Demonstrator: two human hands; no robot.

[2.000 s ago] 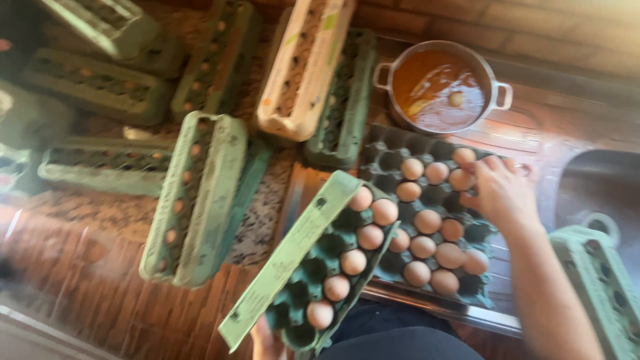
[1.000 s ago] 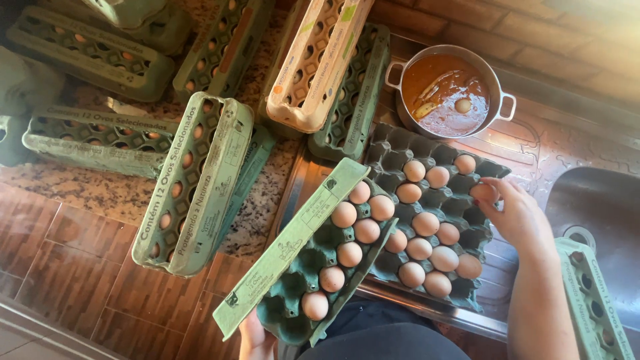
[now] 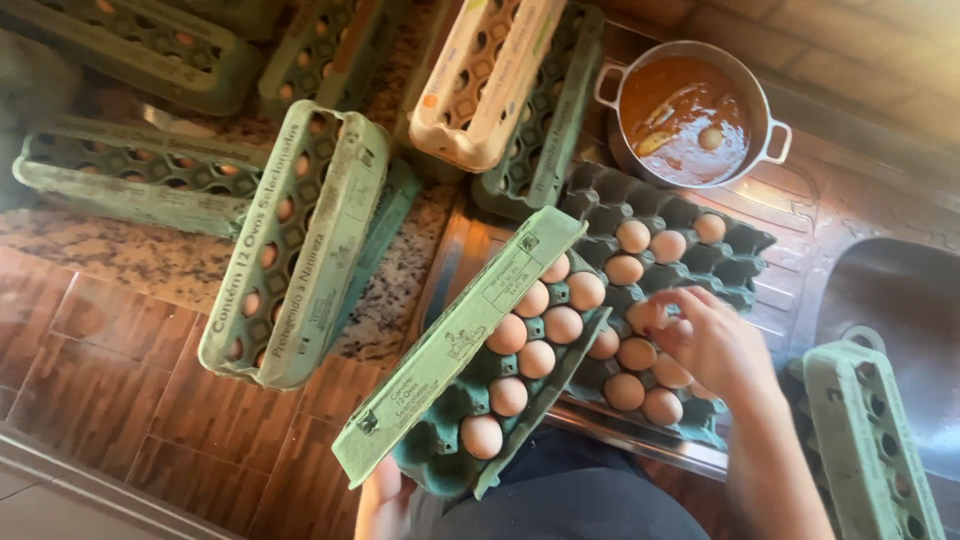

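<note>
My left hand holds an opened green egg carton from beneath at its lower end; several brown eggs sit in its cups and some cups hold none. Over the dark green egg tray, my right hand has its fingertips on a brown egg. Whether the fingers grip that egg cannot be told. Several other eggs rest in the tray, some partly behind the hand. The open carton overlaps the tray's left side.
Behind the tray stands a metal pot with brownish liquid, an egg and a yellowish item. Closed green cartons and a beige carton lie to the left on the granite counter. Another carton is beside the sink basin at right.
My right hand has moved from the tray's right edge to the eggs nearer its middle. The held carton has one more egg than a second ago, towards its upper end.
</note>
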